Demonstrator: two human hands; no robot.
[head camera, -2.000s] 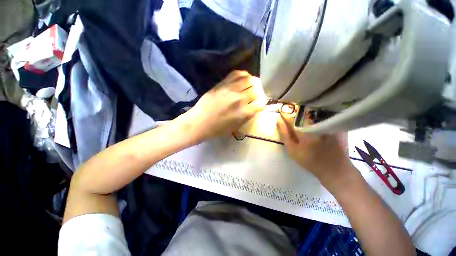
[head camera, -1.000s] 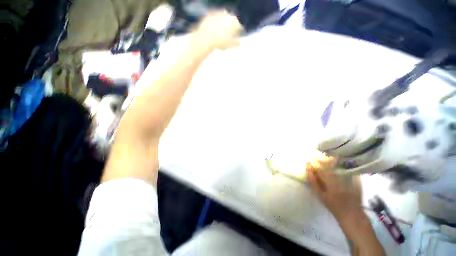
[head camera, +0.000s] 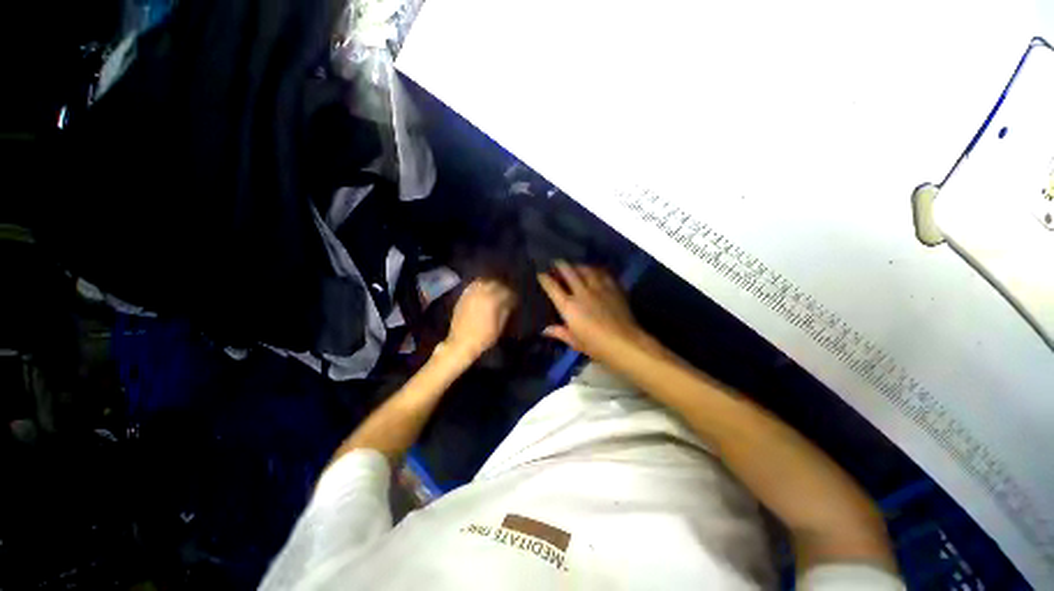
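Observation:
Dark cloth (head camera: 520, 248) lies in the shadow below the white table's front edge, in front of my body. My left hand (head camera: 480, 314) is closed at this cloth, its fingers curled in on it. My right hand (head camera: 592, 309) is just to the right, palm down over the dark cloth, with thumb and fingers spread apart. The cloth between the hands is too dark to show its shape or edges.
The white table (head camera: 740, 139) with its printed ruler strip fills the upper right. Part of the white machine (head camera: 1011, 196) stands at the right edge. Black cloth with pale grey strips (head camera: 353, 300) is heaped at left. Clear plastic (head camera: 376, 35) lies at the table's corner.
The view has swung left and down from the needle area. Both hands have left the table and machine and are now together below the table edge. The snips are out of view.

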